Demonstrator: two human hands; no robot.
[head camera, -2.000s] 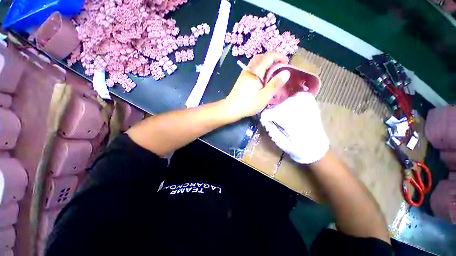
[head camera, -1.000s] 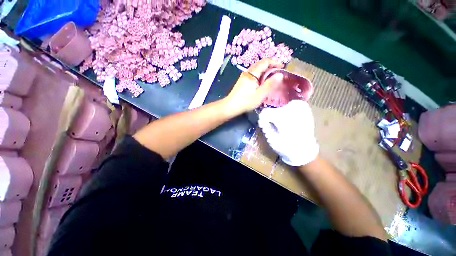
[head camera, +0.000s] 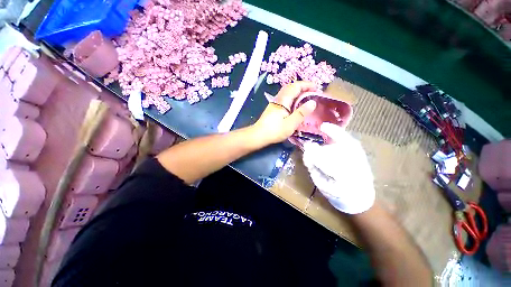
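Observation:
A pink housing is held above the cardboard mat, its open side with the deeper pink inside facing up. My bare left hand grips its left side, with the thumb over the rim. My right hand, in a white glove, is at the housing's near side with its fingertips at the opening. A small dark piece shows between the gloved fingers and the near rim; I cannot tell exactly what it is. The glove hides part of the housing.
A large heap of pink parts and a blue bin are at upper left. A smaller pile lies beyond the housing. Wired boards and orange scissors are at right. Stacked housings stand at left.
My gloved hand has moved slightly down and right from the housing's opening, and the dark piece at the near rim now shows. The whole view has shifted a little.

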